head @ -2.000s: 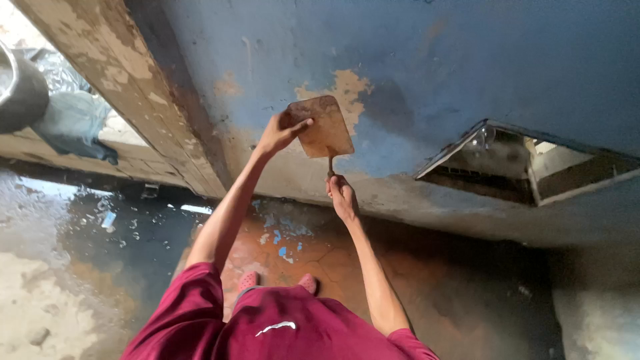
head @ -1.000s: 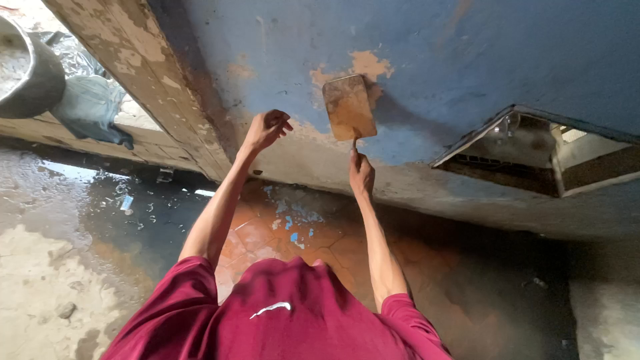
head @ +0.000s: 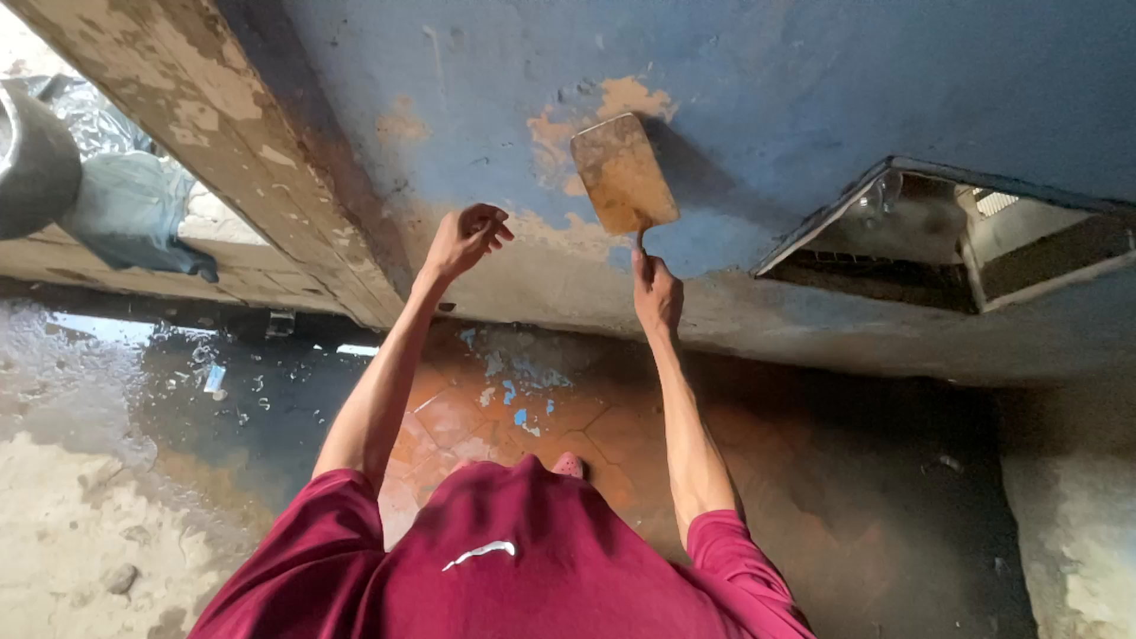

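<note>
My right hand [head: 658, 297] grips the handle of a flat, wide-bladed scraper or trowel [head: 624, 173]. Its stained, roughly rectangular blade points up and lies against or close over the blue painted wall [head: 781, 98], casting a shadow to its right. Around the blade's left and upper edges, a patch of bare tan plaster [head: 635, 96] shows through the paint. My left hand [head: 470, 238] is raised near the lower wall, left of the blade, fingers loosely curled and holding nothing.
A worn post [head: 257, 151] stands left of the wall, with a dark tub [head: 35, 160] and grey plastic sheet [head: 133, 209] beyond it. At right is a diamond-shaped wall opening [head: 905, 240]. Blue paint flakes [head: 521, 417] lie on the reddish floor tiles [head: 612, 422]; water [head: 266, 382] pools at left.
My left hand has let go of the blade, which it touched two seconds ago, and moved left of it. My right hand still holds the tool, now over the wall beside the bare patch.
</note>
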